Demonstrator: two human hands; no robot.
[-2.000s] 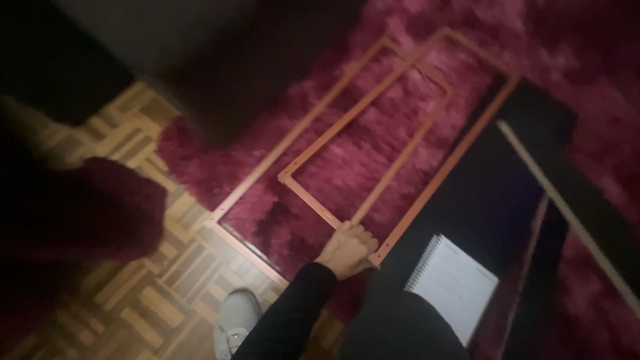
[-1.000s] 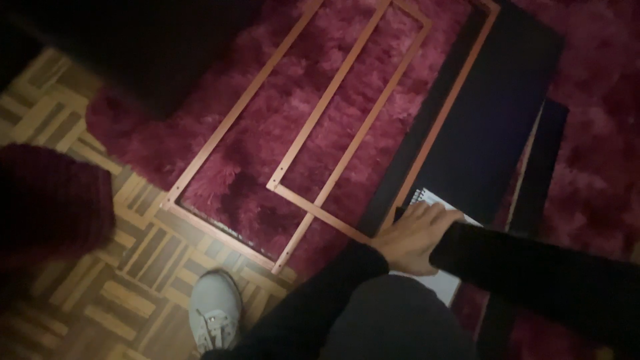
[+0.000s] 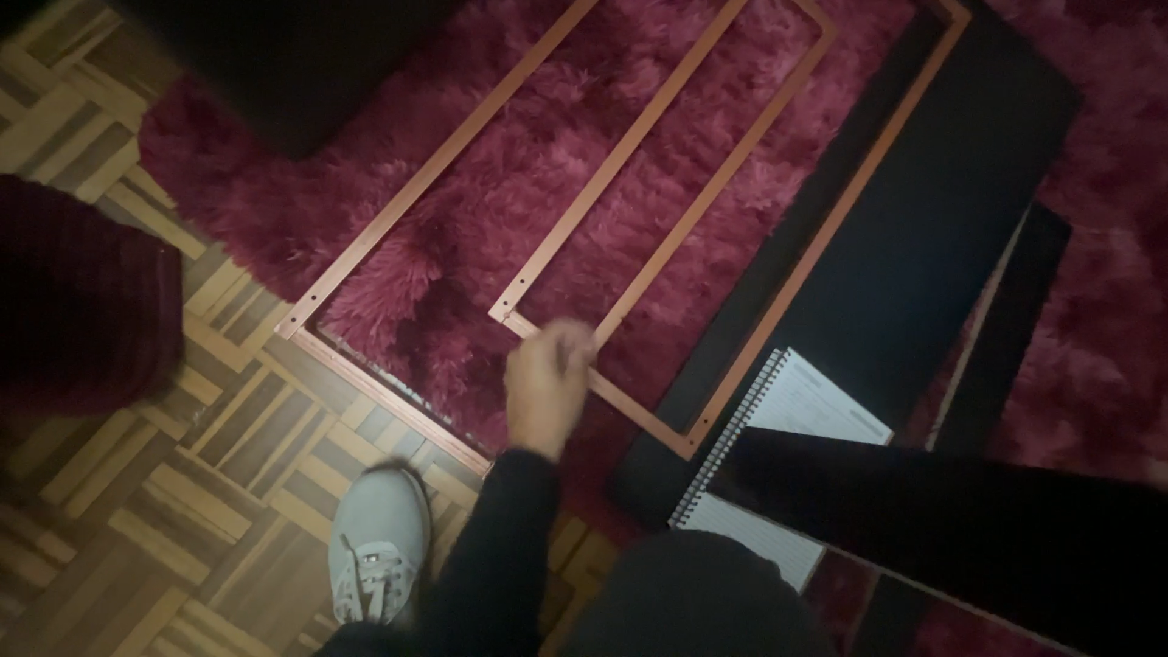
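Observation:
Two copper-coloured rectangular frames overlap on the rug: a left frame (image 3: 438,178) and a right frame (image 3: 830,224), both with small holes near their corners. My left hand (image 3: 549,388), blurred, reaches up from the bottom in a black sleeve. Its fingers are closed at the place where the two frames cross, and they hide that crossing; which bar they grip is unclear. My right hand is not in view. Right of the frames, a spiral notebook (image 3: 817,397) lies partly under a dark board (image 3: 949,502) with a pale edge.
A large black panel (image 3: 922,301) lies beneath the right frame's long side. Around it spreads a shaggy magenta rug (image 3: 365,182), bordering a parquet floor (image 3: 228,511). A grey shoe (image 3: 381,538) stands near the left frame's lower side. Dark red upholstery (image 3: 87,301) is at the left.
My left hand has moved left from the notebook's edge to the crossing of the frames. The dark board now lies across the notebook, which was uncovered two seconds ago.

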